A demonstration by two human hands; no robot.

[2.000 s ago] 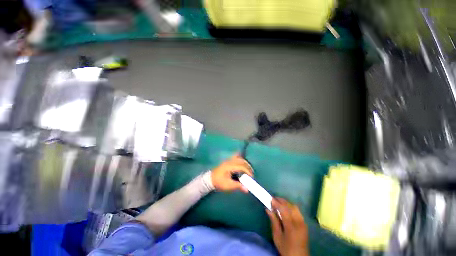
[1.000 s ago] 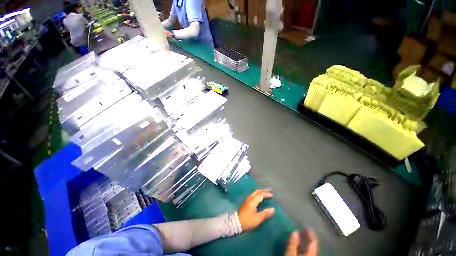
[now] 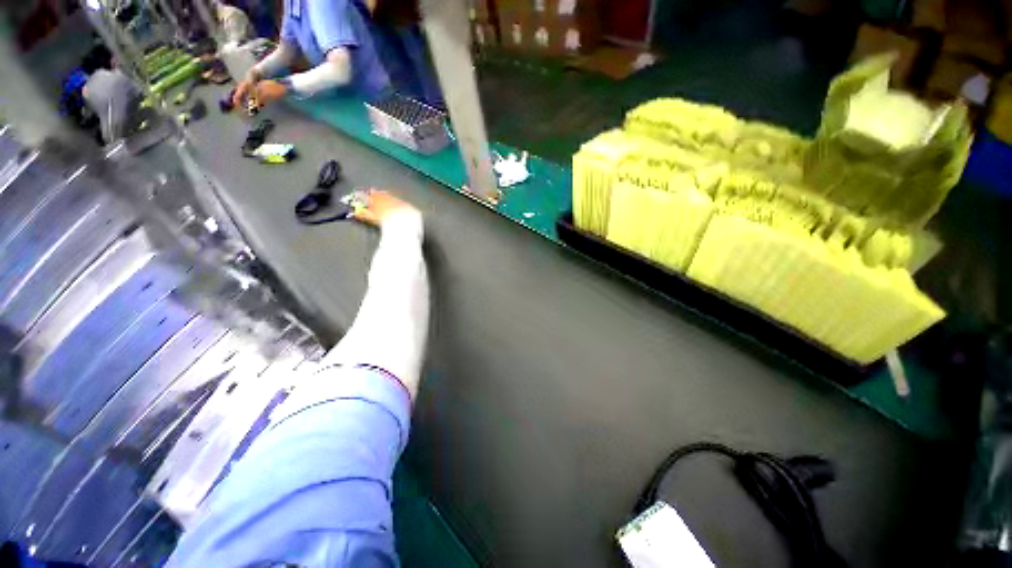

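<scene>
My left hand point(image 3: 383, 208) reaches far along the grey conveyor belt, its fingers on a small circuit board point(image 3: 357, 202) with a black cord point(image 3: 319, 200) bundled beside it. The board is mostly covered by the fingers. A white power supply unit point(image 3: 666, 539) lies on the belt at the bottom right, cut off by the lower edge, its black power cord point(image 3: 766, 488) looped next to it. My right hand is out of the picture.
A black tray point(image 3: 710, 297) of upright yellow insulating sheets point(image 3: 777, 239) stands across the belt. Silver metal shells point(image 3: 100, 366) are stacked at left, blurred. Another circuit board point(image 3: 275, 152), a mesh box point(image 3: 408, 122), a post point(image 3: 457, 94) and another worker point(image 3: 324, 50) are further along.
My left arm has stretched forward over the belt to the circuit board. My right hand has left the view. The white unit now lies lower in the picture, as the view has shifted.
</scene>
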